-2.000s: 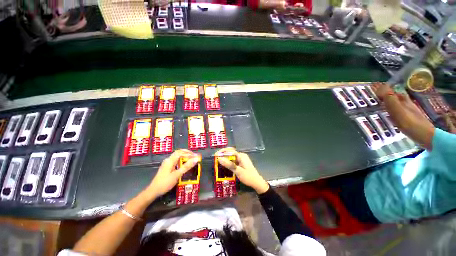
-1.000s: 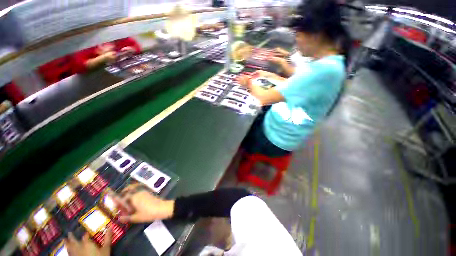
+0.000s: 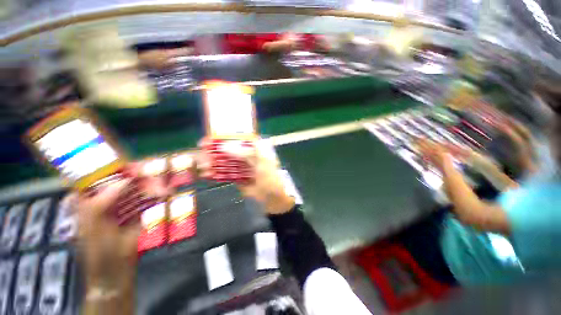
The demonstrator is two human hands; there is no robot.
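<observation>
My left hand point(image 3: 104, 209) holds a red keypad phone with a yellow-orange frame point(image 3: 79, 149), raised and tilted, its screen lit white with a blue band. My right hand point(image 3: 266, 183) holds a second red keypad phone point(image 3: 230, 126) upright, its screen lit white. Both are blurred. Below and between them, several red phones point(image 3: 183, 216) lie front side up in the tray point(image 3: 215, 206). Two white slips, one at left point(image 3: 218, 267) and one at right point(image 3: 266, 251), lie near the bench's front edge.
A tray of phones lying back side up point(image 3: 27, 280) is at the left. A person in a turquoise top point(image 3: 535, 200) works over phones at the right, beside a red stool point(image 3: 393, 277). A green belt point(image 3: 320, 101) runs behind the bench.
The view has swung back left. Both hands have risen from the tray, each now with a phone. A second white slip is in view at the front edge.
</observation>
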